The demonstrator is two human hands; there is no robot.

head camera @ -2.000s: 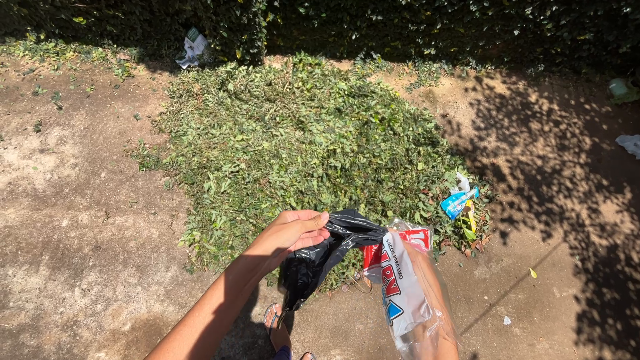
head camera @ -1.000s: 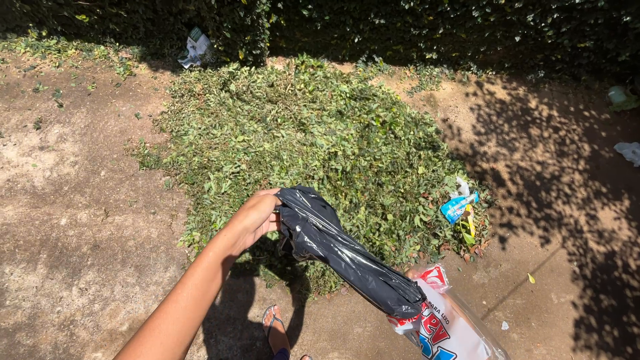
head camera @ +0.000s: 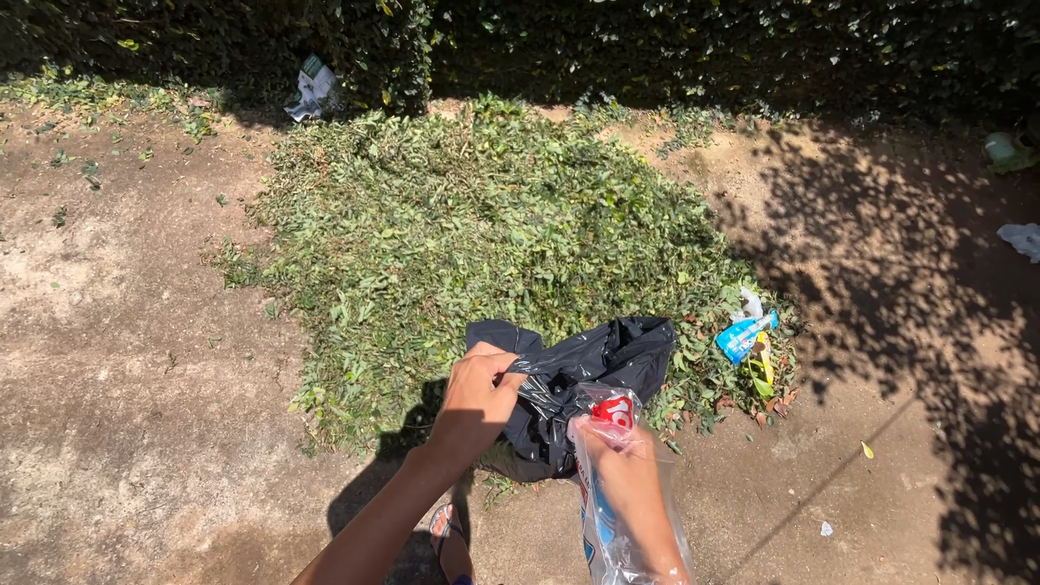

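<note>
A black plastic bag (head camera: 621, 353), bunched and partly unfolded, hangs between my hands over the near edge of a broad pile of green leaf clippings (head camera: 487, 236). My left hand (head camera: 479, 394) pinches the bag between thumb and fingers. Around my right hand (head camera: 617, 455) and forearm lies a clear printed plastic packaging sleeve (head camera: 605, 528). Inside it, the fingers of that hand are closed at the gathered part of the black bag; the fingertips are partly hidden by the printed film.
Blue and yellow wrappers (head camera: 738, 337) lie on the pile's right edge. A crumpled printed packet (head camera: 313, 88) rests by the leafy hedge (head camera: 650, 49). White plastic (head camera: 1022, 240) lies far right on the concrete ground (head camera: 138, 366). My sandalled foot (head camera: 448, 536) is below the bag.
One second ago the black bag was stretched long between my hands, toward the lower right. My right hand has come back up and left, close to my left hand, and the bag is bunched.
</note>
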